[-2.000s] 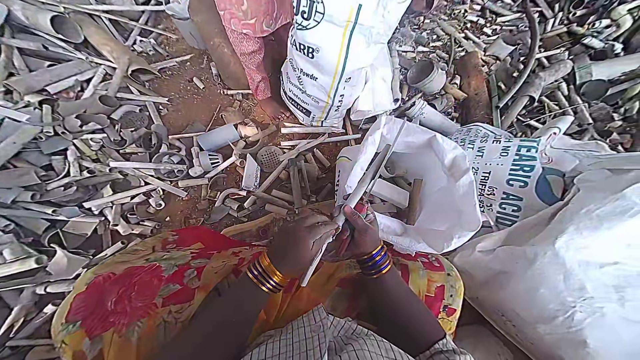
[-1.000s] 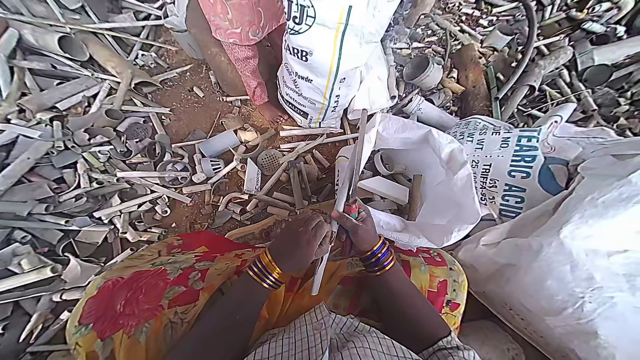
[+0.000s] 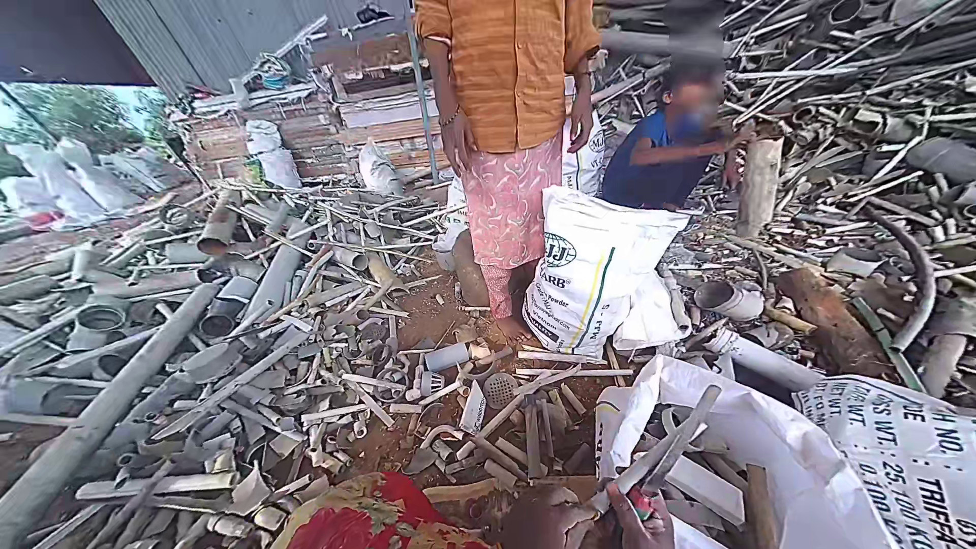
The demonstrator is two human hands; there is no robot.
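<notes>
At the bottom of the head view, my left hand (image 3: 550, 518) is closed around the lower end of a pale plastic strip (image 3: 640, 467). Close beside it on the right, my right hand (image 3: 640, 520) grips a long flat grey blade-like tool (image 3: 685, 435), with a bit of red and green at its grip. The strip and the tool cross over the mouth of an open white woven sack (image 3: 793, 435), which holds cut plastic pieces (image 3: 705, 488). My lower fingers are cut off by the frame edge.
Plastic pipe scraps (image 3: 252, 366) cover the ground at left. A full white sack (image 3: 587, 274) stands ahead, beside a standing person in an orange shirt (image 3: 511, 76). Another person in blue (image 3: 656, 164) crouches near an upright wooden post (image 3: 759, 187). A printed sack (image 3: 907, 457) lies at right.
The view has tilted up, bringing the standing person's body and the crouching person into sight. Both hands remain together on the strip and tool, now low in the frame.
</notes>
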